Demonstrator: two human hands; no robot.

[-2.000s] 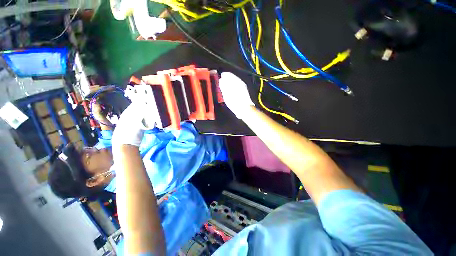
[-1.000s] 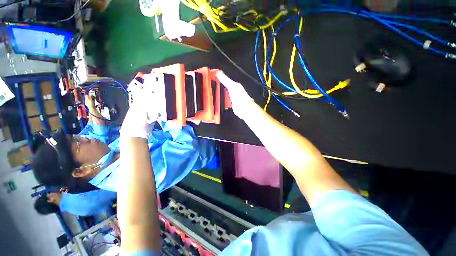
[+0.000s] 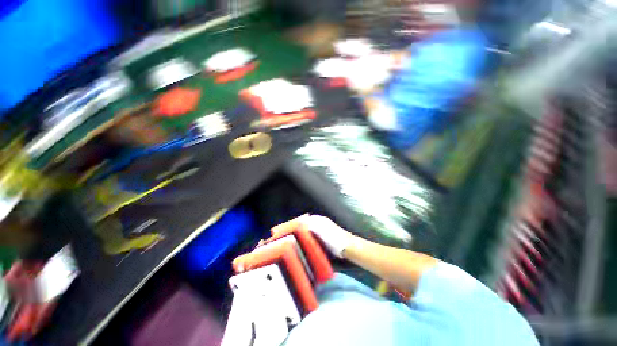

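A stack of electronic units in red holders (image 3: pixel 308 260) is held close to my body at the lower centre. Its near end is a silver-white plate with small holes (image 3: pixel 262 304). My right hand (image 3: pixel 328 234), in a white glove, is closed on the far end of the stack. My left hand is not in view; the near end of the stack runs down to the picture's bottom edge.
The picture is blurred. A dark bench carries a yellow tape roll (image 3: pixel 250 145), white-and-red units (image 3: pixel 281 98) and yellow cables (image 3: pixel 125 233). A tray of green-white pieces (image 3: pixel 362 176) lies ahead. A person in blue (image 3: pixel 436 78) is beyond. Racks stand at right.
The view has swung round to the right. The stack has moved from over the bench to low in front of my body. My left hand has gone out of view.
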